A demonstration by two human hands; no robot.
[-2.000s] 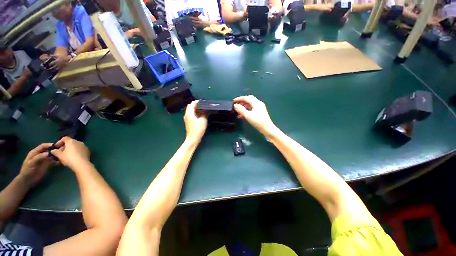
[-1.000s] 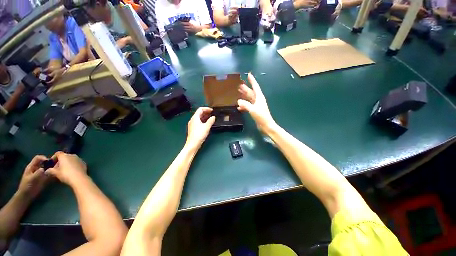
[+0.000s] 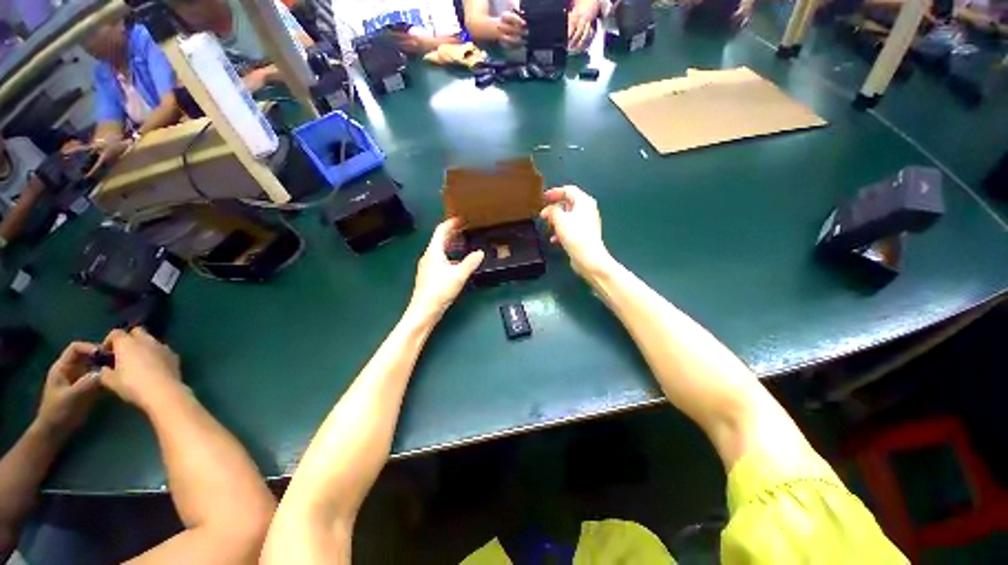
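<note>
A black retail box (image 3: pixel 515 268) lies open on the green worktable in front of me. Its brown lid (image 3: pixel 493 193) stands raised at the back. A dark inner tray with a small pale patch shows inside. My left hand (image 3: pixel 441 268) holds the box at its left side, thumb at the front corner. My right hand (image 3: pixel 576 225) has its fingertips at the right edge of the raised lid. A small black device (image 3: pixel 515 320) with a pale mark lies alone on the table just in front of the box.
A blue bin (image 3: pixel 338 148) and an open black box (image 3: pixel 369 213) stand at upper left. A cardboard sheet (image 3: pixel 716 108) lies at upper right. Tilted black boxes (image 3: pixel 881 222) stand far right. A neighbour's hands (image 3: pixel 107 368) are at left. The worktable edge (image 3: pixel 531 418) curves across below.
The box went from lid down to lid raised, showing its tray. Since a second ago, my right hand has moved from spread fingers beside the lid to the lid's right edge.
</note>
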